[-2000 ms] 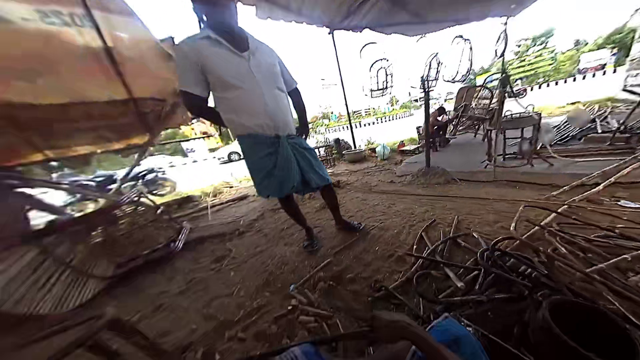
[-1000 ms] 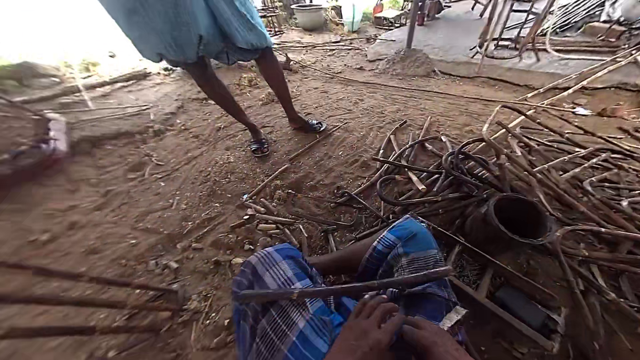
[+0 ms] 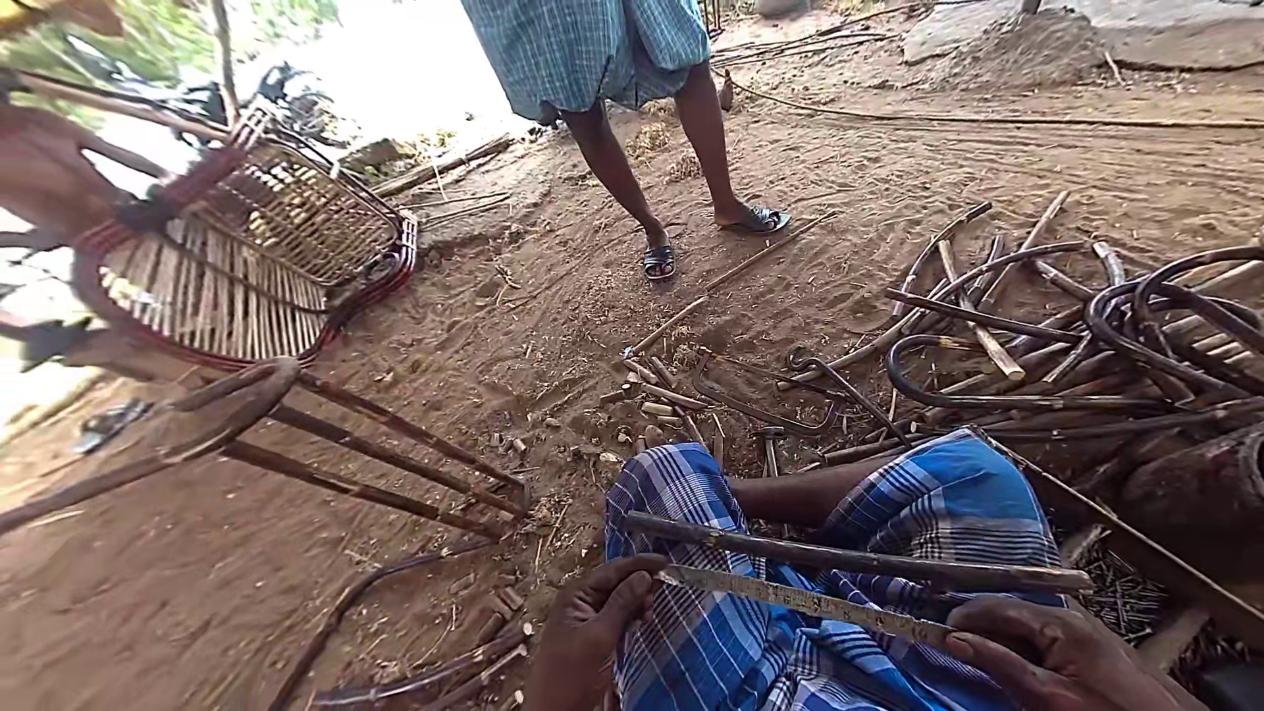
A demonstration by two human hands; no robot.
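Stretched between my two hands is a worn measuring tape point(image 3: 805, 600) with markings. Its left end is pinched by my left hand point(image 3: 591, 624), thumb against fingers. At the right, my right hand point(image 3: 1047, 647) grips the tape, and what lies inside its fingers is hidden. Just beyond the tape, a dark cane stick point(image 3: 849, 559) rests across my lap, nearly parallel to it, its right end close above my right hand. Blue and white checked cloth point(image 3: 948, 494) covers my knees.
Bent cane pieces point(image 3: 1136, 326) pile up at the right. Cut stick offcuts point(image 3: 671, 395) and a hammer point(image 3: 770, 449) lie ahead. A woven cane seat frame point(image 3: 237, 267) is at the left, near a cane frame point(image 3: 395, 454) and another person's arm. A person point(image 3: 642, 128) stands in front.
The view has swung down to my lap. My hands, close together one second ago, are now apart with the tape between them. The stick lay across my lap then too.
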